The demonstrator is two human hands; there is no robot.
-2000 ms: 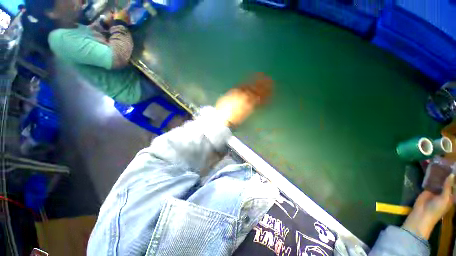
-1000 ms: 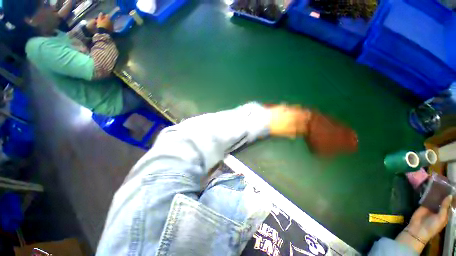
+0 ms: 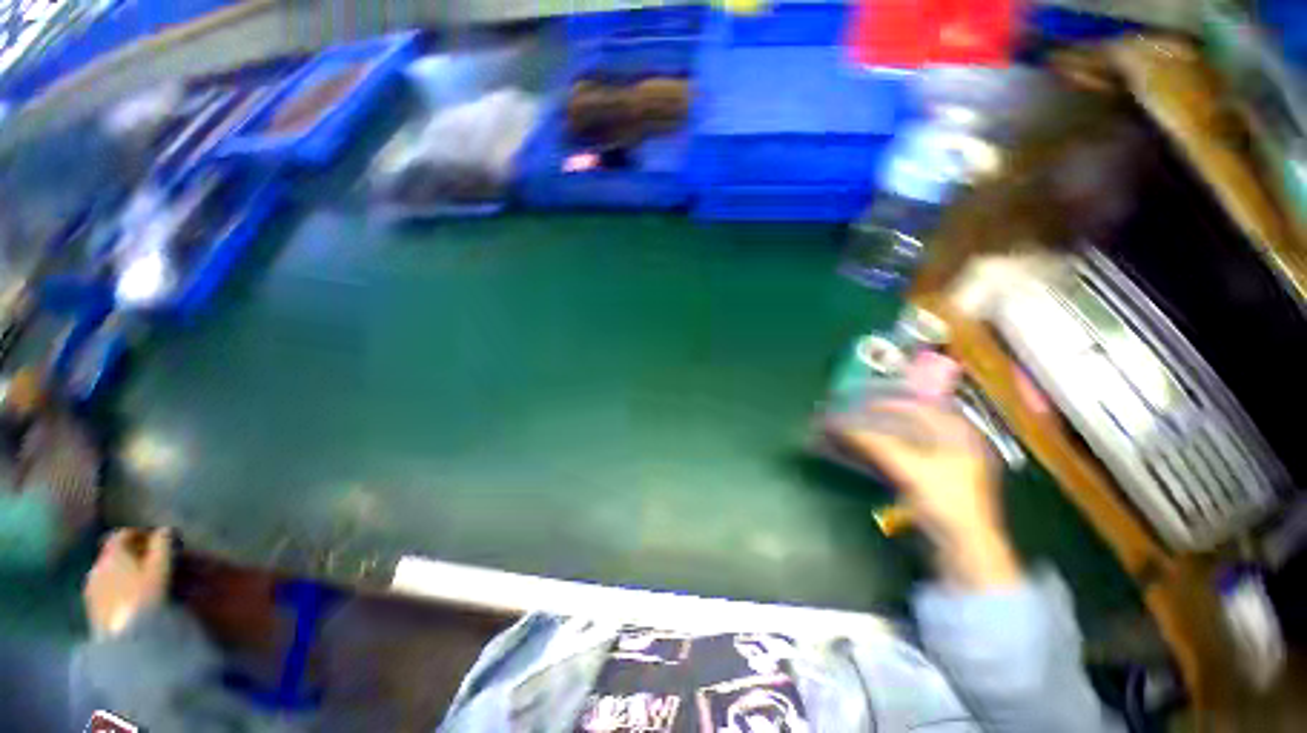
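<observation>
My left hand [image 3: 126, 580] is at the far left, by the bench's front edge, with its fingers curled. A dark reddish-brown rag [image 3: 230, 599] shows beside it, blurred, below the edge. My right hand [image 3: 939, 465] is over the right part of the green mat [image 3: 573, 372], its fingers closed on a clear bag of small parts [image 3: 846, 434]. The bag is blurred and partly hidden by the fingers. A green roll [image 3: 864, 361], a pink slip [image 3: 932, 375] and a yellow strip [image 3: 893, 518] are close to this hand.
Blue bins [image 3: 796, 136] line the back, some holding dark parts. A clear bottle [image 3: 917, 179] stands back right below a red sign [image 3: 932, 32]. A white-grey scale [image 3: 1132, 387] sits on the shelf at right. Part of another person's sleeve [image 3: 58, 465] is at far left.
The view has turned right and up, bringing in the scale and bottle. My left hand has swept from mid-mat, with the brown rag, to the front edge at far left. My right hand keeps the bag.
</observation>
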